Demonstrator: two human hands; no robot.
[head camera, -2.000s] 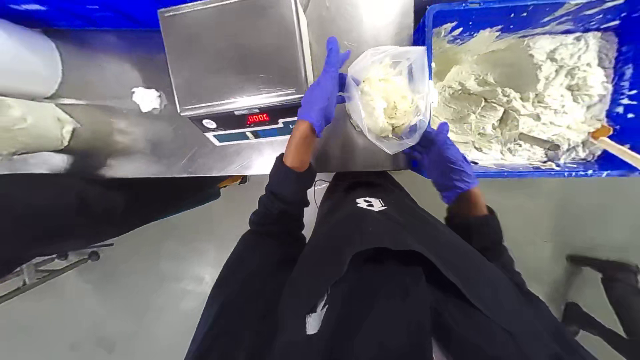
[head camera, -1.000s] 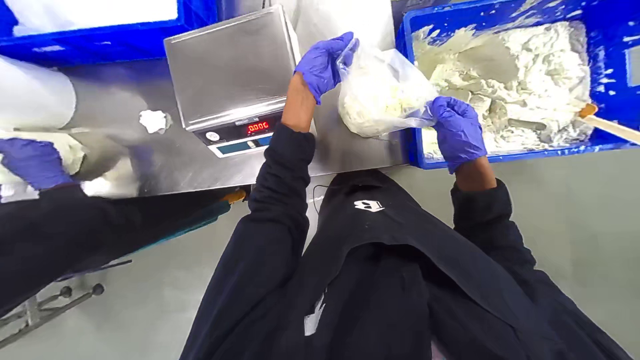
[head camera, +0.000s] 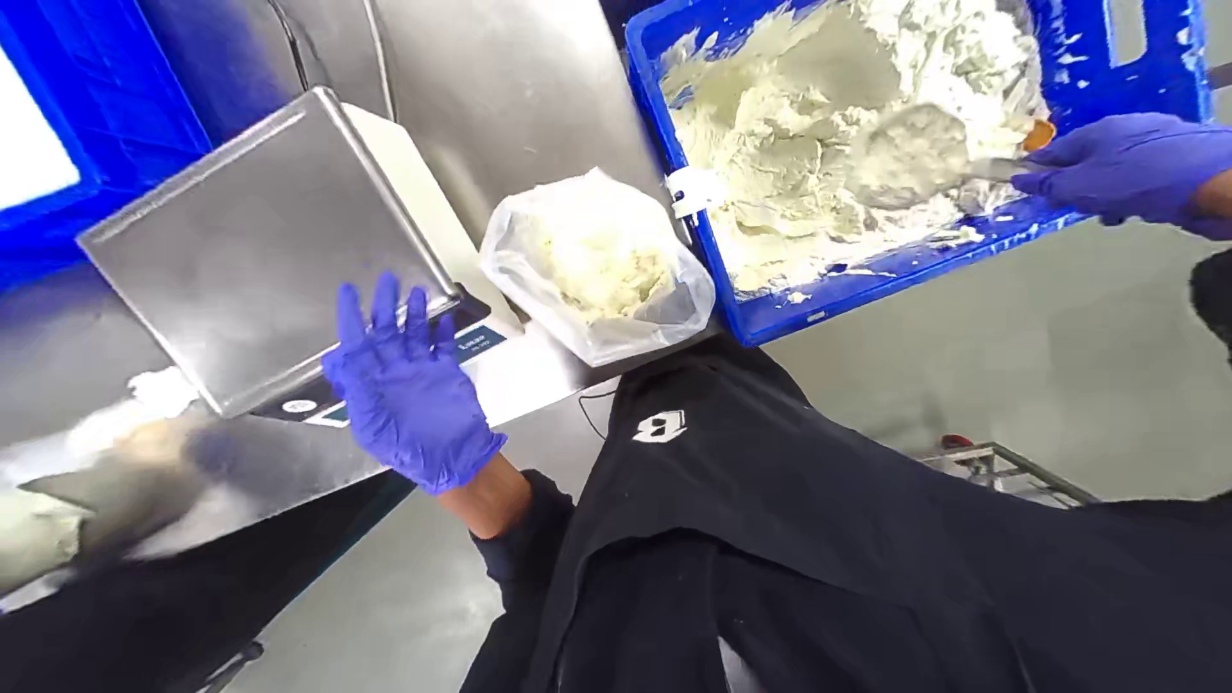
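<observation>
My left hand, in a purple glove, is raised palm up with its fingers apart, over the front edge of a digital scale, and holds nothing. Between the scale and a blue plastic crate, an open clear plastic bag stands on the steel table with a pale creamy mass in it. My right hand, also gloved, grips the handle of a scoop or spoon at the crate's right. The tool's coated head lies on the creamy mass in the crate.
Another blue crate stands at the upper left. Cables run behind the scale. At the lower left are a co-worker's dark sleeve and a blurred pale bag. The steel table's front edge passes below the scale.
Both hands have let go of the plastic bag, which now stands on the table. My right hand has moved right and taken hold of the tool in the crate. The view has shifted and turned.
</observation>
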